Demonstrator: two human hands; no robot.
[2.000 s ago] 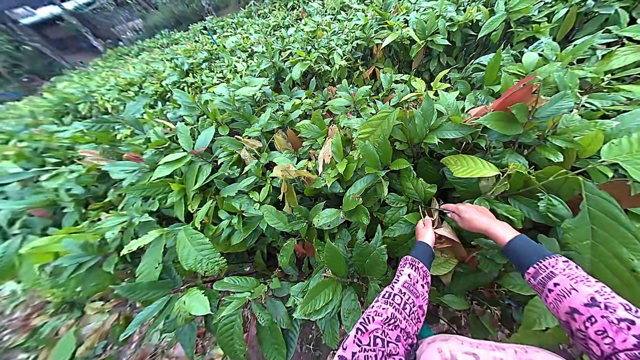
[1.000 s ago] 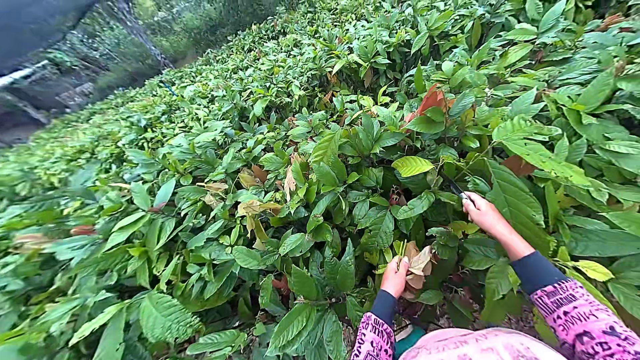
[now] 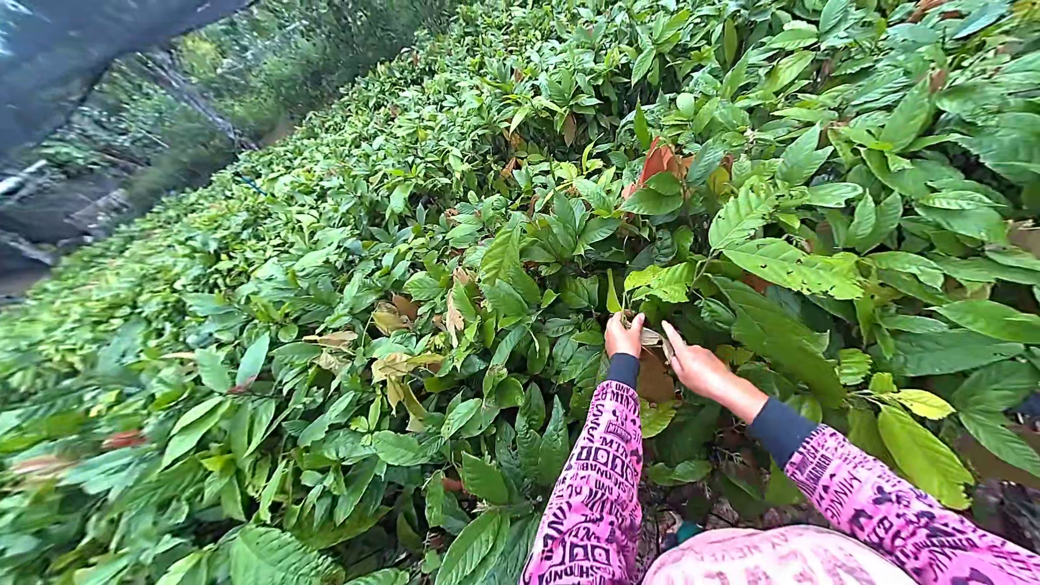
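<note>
My left hand is closed on thin plant stems among the leafy green seedlings. A dry brown leaf hangs just below and between the hands. Close beside it on the right, my right hand has its fingertips near the left hand, by a small pale, flat piece; whether the fingers grip it is too unclear to tell. A yellow-green leaf stands just above the hands.
Dense seedlings surround both hands. A reddish-brown leaf stands above them, and withered tan leaves lie to the left. Dark netting hangs at the upper left, with a leaning trunk behind.
The hands were apart one second ago, the right holding a thin dark tool; now they are close together again. My left hand has moved up among the leaves.
</note>
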